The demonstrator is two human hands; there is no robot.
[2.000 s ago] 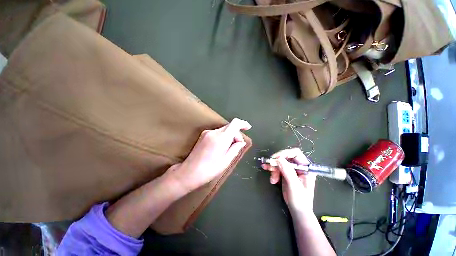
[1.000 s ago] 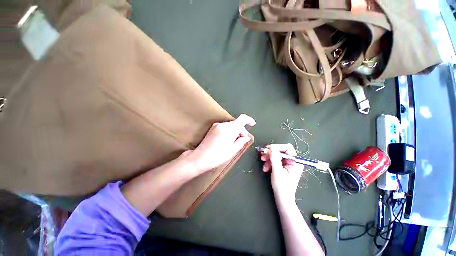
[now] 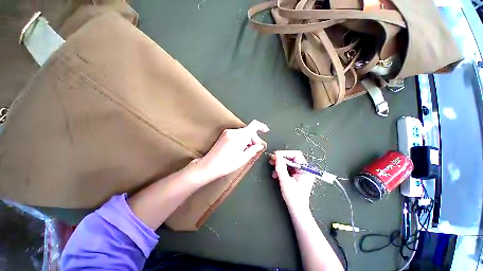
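A large tan tote bag point(image 3: 111, 122) lies across the left of the table, its corner pointing right. My left hand point(image 3: 230, 151) holds that corner, with the reddish-brown trim band point(image 3: 227, 191) showing beside and below the hand. My right hand point(image 3: 292, 174) holds the thread burner point(image 3: 312, 170) like a pen, just right of the corner. Its tip points at the corner; whether it touches is too small to tell. A cord runs from its rear. A pale webbing tab point(image 3: 43, 39) with a metal end shows at the upper left.
Other tan bags point(image 3: 339, 58) with handles lie at the upper right. Thread waste point(image 3: 312, 140) lies right of my hands. A red can point(image 3: 385, 174) lies on its side by a white power strip point(image 3: 409, 132). A yellow cord connector point(image 3: 345, 227) and black cables are at the lower right.
My right hand has moved left and the burner tip has come close to the bag corner. The view has shifted, showing the webbing tab at the upper left. My left hand keeps its hold.
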